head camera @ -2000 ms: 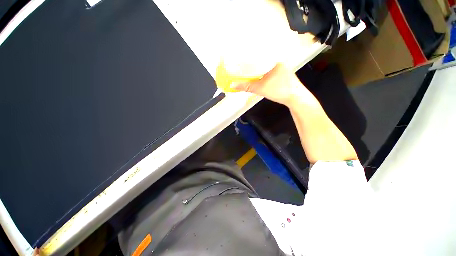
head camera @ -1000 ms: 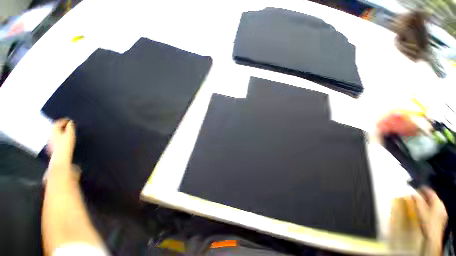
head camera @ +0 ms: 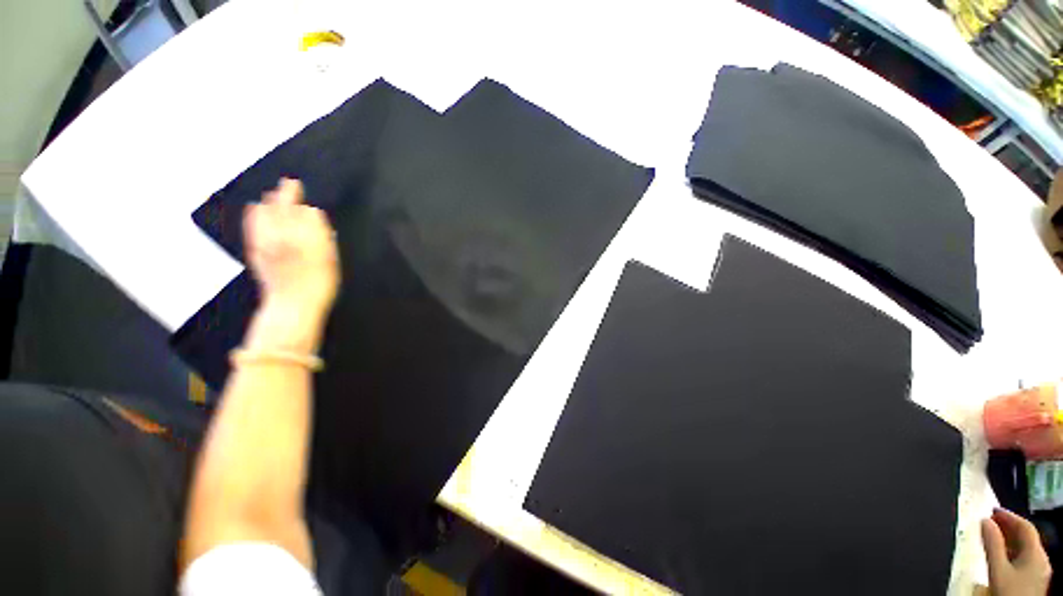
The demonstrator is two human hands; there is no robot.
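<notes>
A black fabric panel (head camera: 501,221) with a notched far edge lies at the left, its near part hanging dark past the table edge. My left hand (head camera: 291,250) is on or just above this panel's left part, fingers pointing away from me; I cannot tell if it presses or grips. A second black panel (head camera: 758,431) with corner notches lies flat on the table in front, to the right. My right hand (head camera: 1016,557) is at the lower right edge of the picture, partly cut off, beside this panel; what it holds, if anything, is hidden.
A thick stack of black panels (head camera: 833,186) lies beyond the second panel. A yellow tape roll (head camera: 323,42) is at the far left of the white table (head camera: 152,175). A pink-red cup (head camera: 1023,419) and a clear-green bottle (head camera: 1044,483) stand at the right. Bundled stock is at the upper right.
My left hand has moved from the left panel's near-left side further over it. The view has swung left, so the panels and stack appear further right. The earlier held orange bottle is not visible.
</notes>
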